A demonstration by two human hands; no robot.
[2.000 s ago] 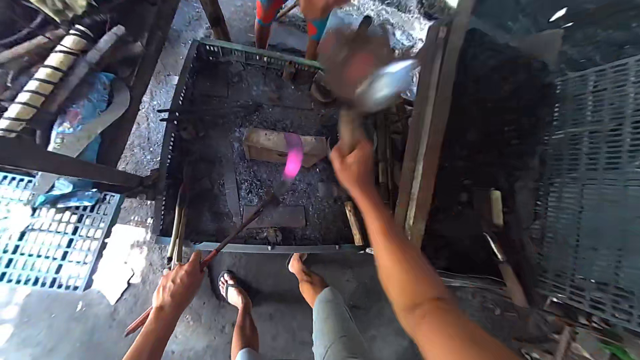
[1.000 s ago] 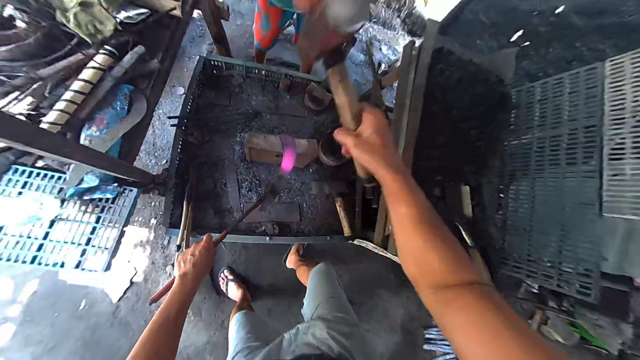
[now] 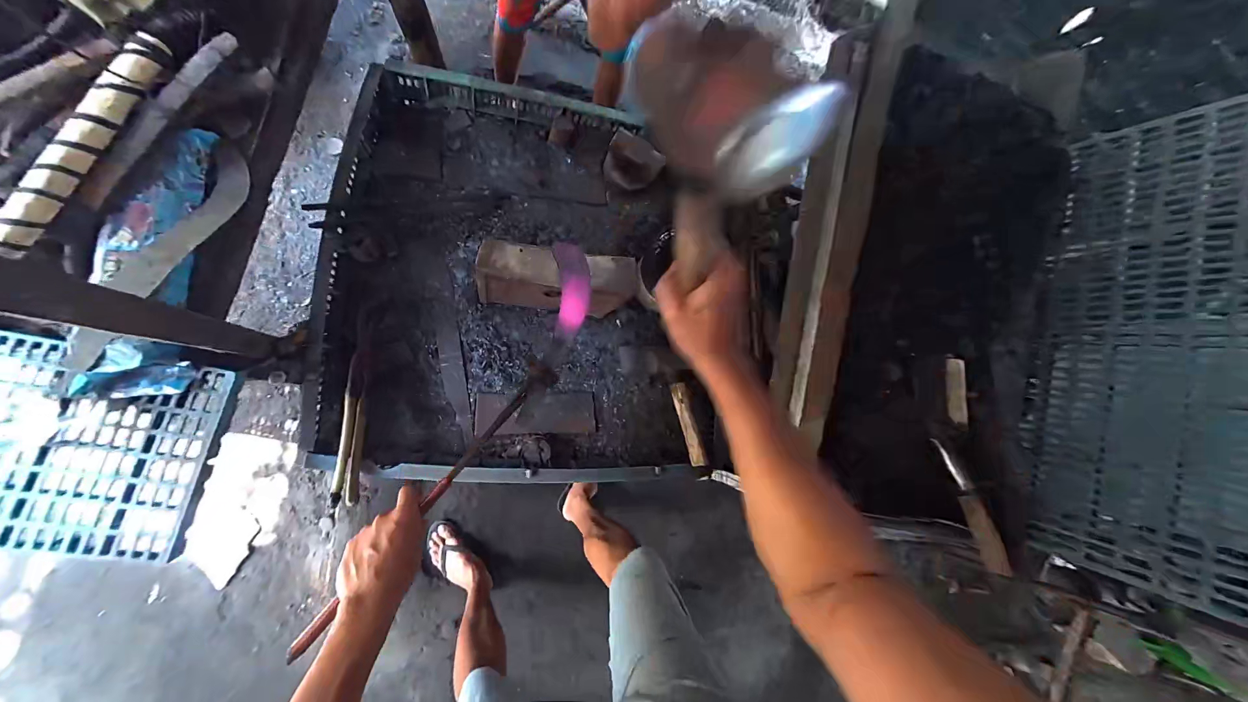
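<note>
My left hand [image 3: 380, 551] is closed around a long thin metal rod [image 3: 478, 441], likely a tongs handle. Past the rod's far end, a curved metal piece [image 3: 572, 292] glows pink across an anvil block [image 3: 517, 275]. My right hand [image 3: 707, 307] grips the wooden handle of a hammer [image 3: 746, 107], raised to the right of the anvil; its head is blurred. Below the block lies a flat metal bar [image 3: 536, 413]. To the right, a second wooden-handled tool [image 3: 688, 424] rests in the grit. How the rod holds the glowing piece is hard to see.
The anvil stands inside a shallow plastic crate [image 3: 526, 475] of dark grit. Two thin handles [image 3: 349, 444] lean at its left edge. A wooden beam [image 3: 829, 224] runs along the right. Another person's legs [image 3: 509, 49] are beyond the crate. Plastic grates [image 3: 1150, 361] stand further right.
The hammer and my right hand have moved between the earlier frames and now; the hammer remains raised. The glowing piece still lies across the anvil, with my left hand on the rod.
</note>
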